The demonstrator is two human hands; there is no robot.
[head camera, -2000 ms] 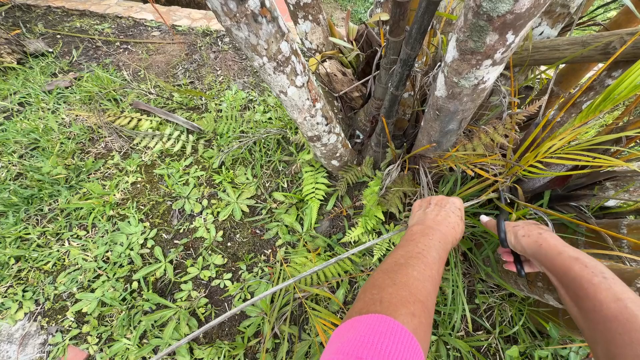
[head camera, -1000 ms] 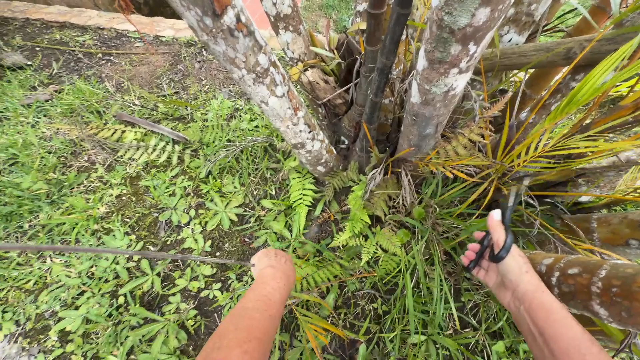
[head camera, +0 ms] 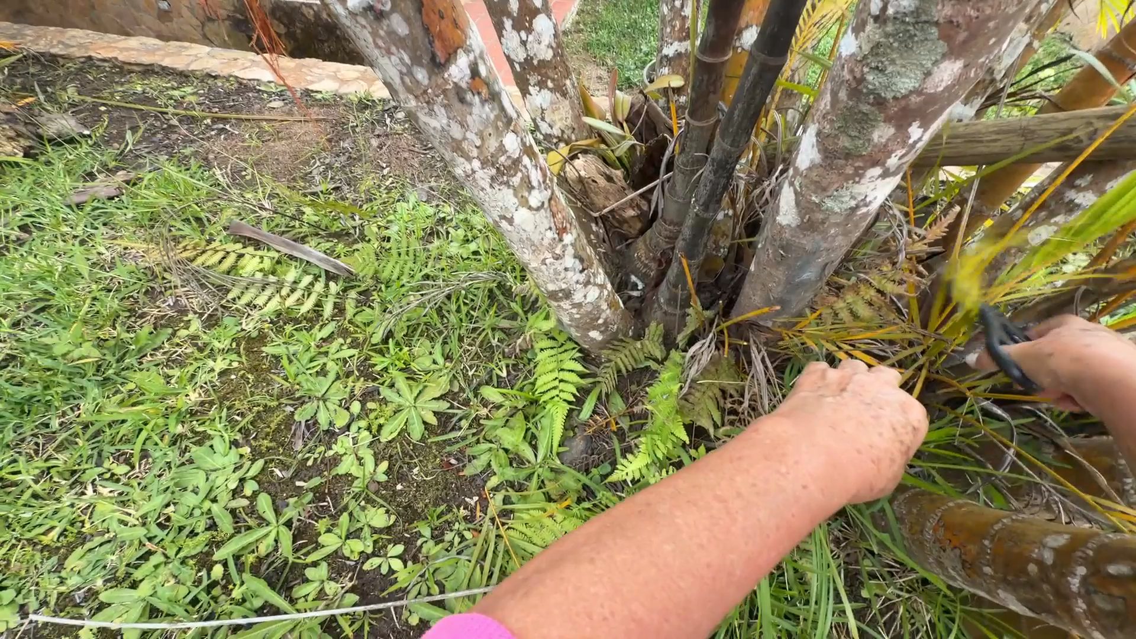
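Note:
My left hand (head camera: 856,422) reaches across to the base of the palm clump, its fingers closed among yellowish leaf stalks; what they grip is hidden behind the hand. Close by at the right edge, my right hand (head camera: 1069,359) is around the black handles of scissors (head camera: 1003,346), whose blades are blurred and lost among the yellow-green fronds (head camera: 963,275). A long thin pale stalk (head camera: 266,619) lies at the lower left and runs up to my left forearm.
Lichen-spotted trunks (head camera: 515,204) and dark canes (head camera: 710,151) rise at the centre. A wooden rail (head camera: 1029,138) and a thick ringed stem (head camera: 1021,550) are at the right. Ferns (head camera: 556,377) and weeds grow at left, before a stone edging (head camera: 177,62).
My left hand was at the lower middle by a long thin stalk one second ago; it has moved right to the clump's base. My right hand with the scissors has moved up and right into the fronds.

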